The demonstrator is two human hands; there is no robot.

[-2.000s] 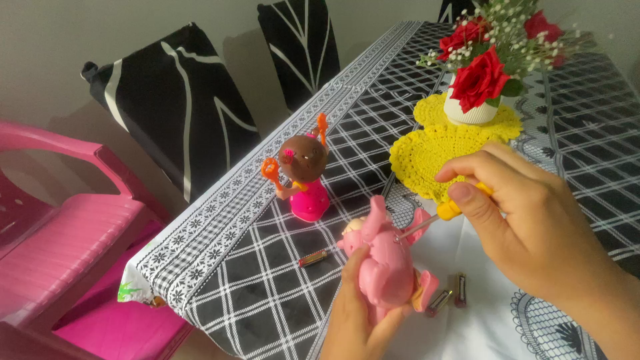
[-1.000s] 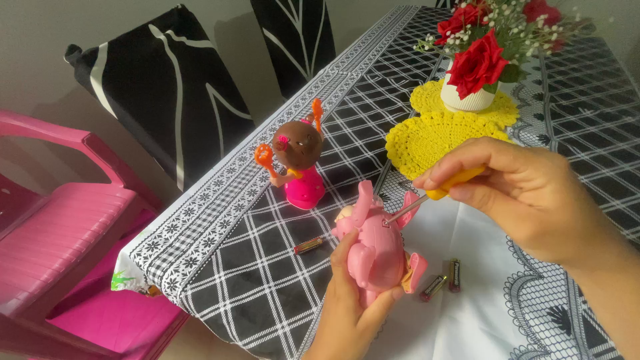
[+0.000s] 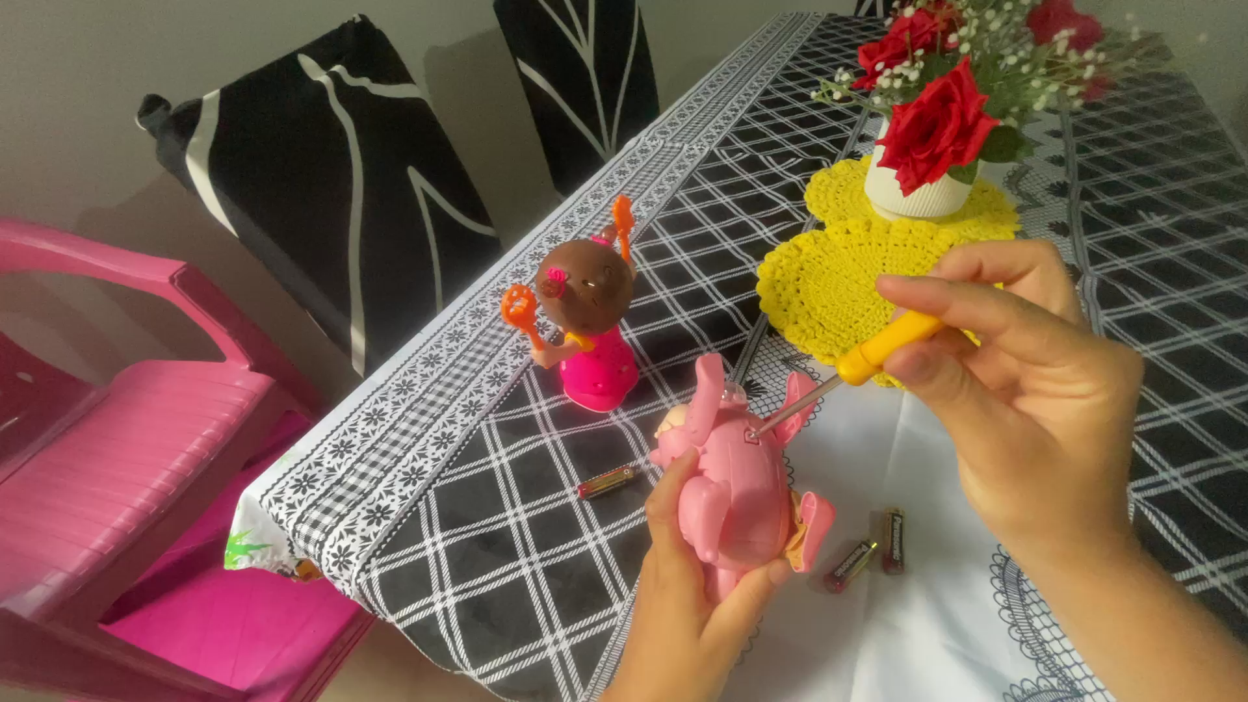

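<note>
My left hand (image 3: 682,604) grips a pink plastic toy figure (image 3: 746,487) from below, low over the table. Between the thumb and fingers of my right hand (image 3: 1024,390) is a screwdriver with a yellow handle (image 3: 887,346); its metal tip meets a small recess in the toy's body. Right of the toy, two batteries (image 3: 851,565) (image 3: 893,541) lie on the white part of the cloth. Another battery (image 3: 605,482) lies left of the toy. Behind it stands a doll with a brown head and a bright pink dress (image 3: 599,369), holding up orange pieces.
A patterned black and white tablecloth (image 3: 487,546) covers the table. Yellow crocheted mats (image 3: 829,292) lie at the back right, with a ribbed white vase (image 3: 912,190) of red roses on one. A pink plastic chair (image 3: 136,439) stands left, and chairs with black and white covers (image 3: 292,175) stand behind.
The screwdriver tip stays at the pink toy while the fingers of my right hand have shifted around the yellow handle. My left hand still holds the toy.
</note>
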